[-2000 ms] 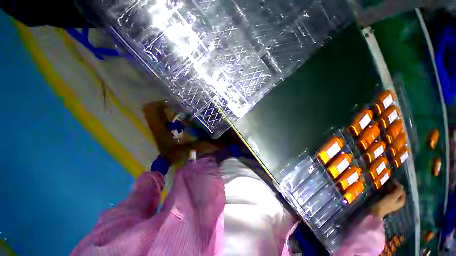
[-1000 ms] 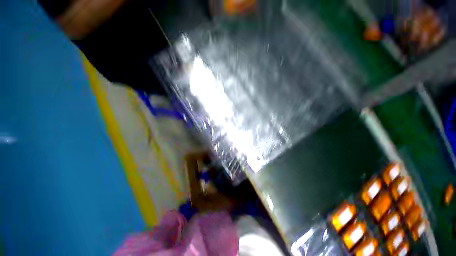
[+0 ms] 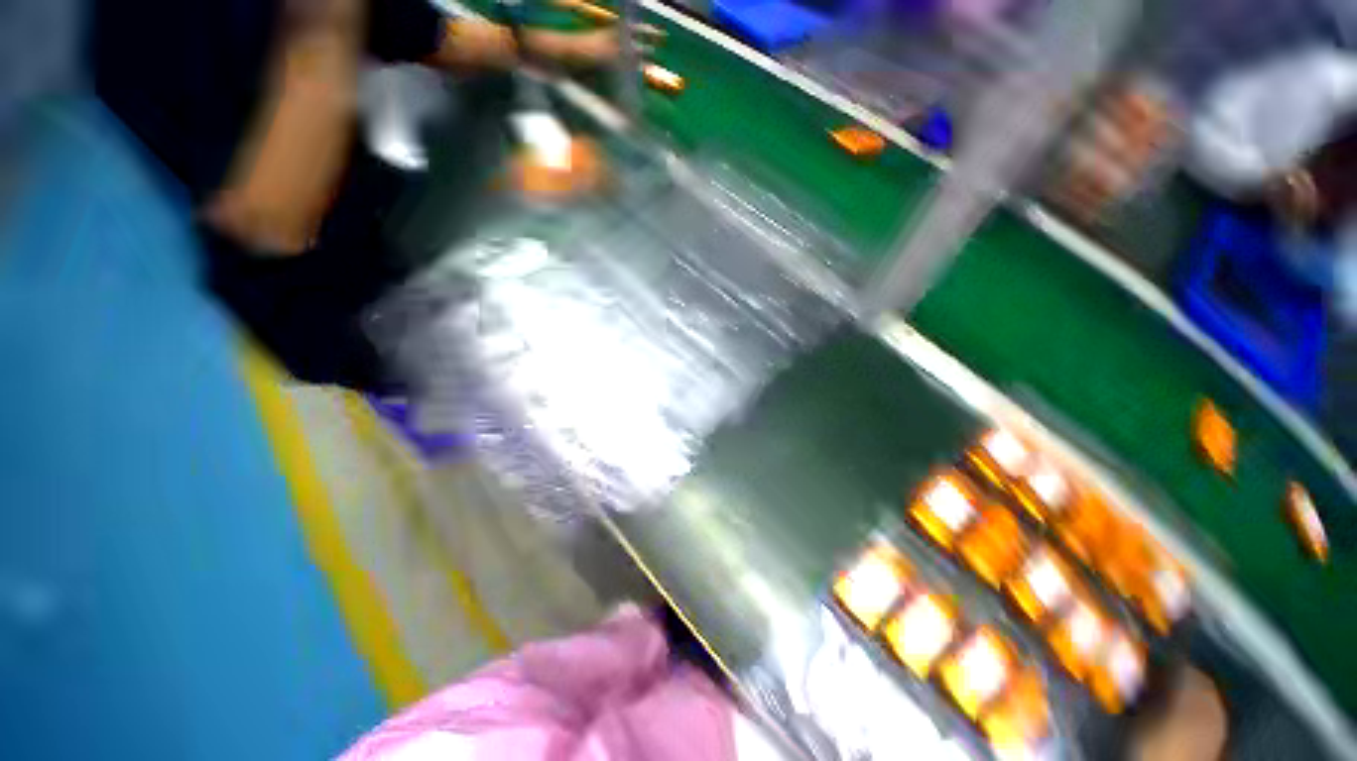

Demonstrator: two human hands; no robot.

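Observation:
Orange devices with white labels [image 3: 978, 665] lie in rows in a clear tray [image 3: 856, 691] at the lower right, blurred by motion. My right hand [image 3: 1183, 726] is a blurred shape at the bottom right, at the tray's near right end and cut off by the picture's edge. Its fingers cannot be made out. My left hand is not in view. A pink sleeve or smock [image 3: 558, 699] shows at the bottom. Shiny empty clear trays [image 3: 595, 372] lie left of the filled tray, across a strip of dark bench [image 3: 841, 431].
The green conveyor [image 3: 1027, 335] runs beyond a pale rail [image 3: 953, 372], with loose orange devices [image 3: 1214, 436] on it. A grey post [image 3: 975, 171] rises by the rail. A person in black [image 3: 179, 149] stands upper left. Blurred people and a blue bin [image 3: 1250, 305] are across the belt.
The view has swung, showing more of the belt, the people across it and the person in black. The filled tray sits higher in the picture. My right hand, out of view one second ago, shows again.

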